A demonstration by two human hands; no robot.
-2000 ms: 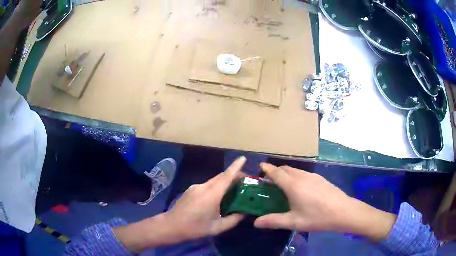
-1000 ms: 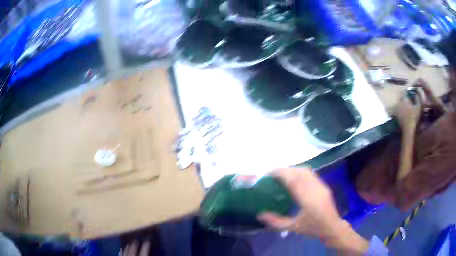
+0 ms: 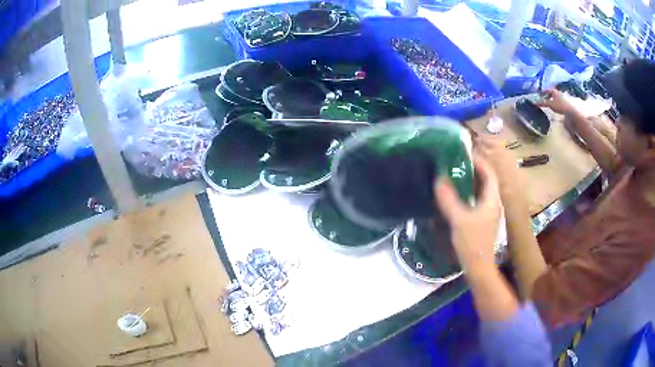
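Note:
My right hand (image 3: 474, 215) grips a glossy green housing (image 3: 384, 175) by its right end and holds it up over other housings. The held housing has a silver rim and a dark recess facing me. Below and behind it, several green housings (image 3: 233, 154) lie overlapping on the white sheet (image 3: 330, 287) and behind it. A loose pile of small silver pieces (image 3: 262, 287) lies at the sheet's left. A white glue cup (image 3: 132, 325) with a thin stick sits on a cardboard pad (image 3: 188, 333). My left hand is not in view.
A coworker in a brown top (image 3: 600, 244) works close at the right. Blue bins (image 3: 438, 68) of small parts stand at the back. A clear plastic bag (image 3: 172, 132) of parts lies behind a metal post (image 3: 97, 107). Cardboard (image 3: 64, 287) covers the bench at left.
My view has swung right and up. My right hand has lifted the housing from the bench's front edge to above the others. My left hand, on the housing two seconds ago, has left the picture.

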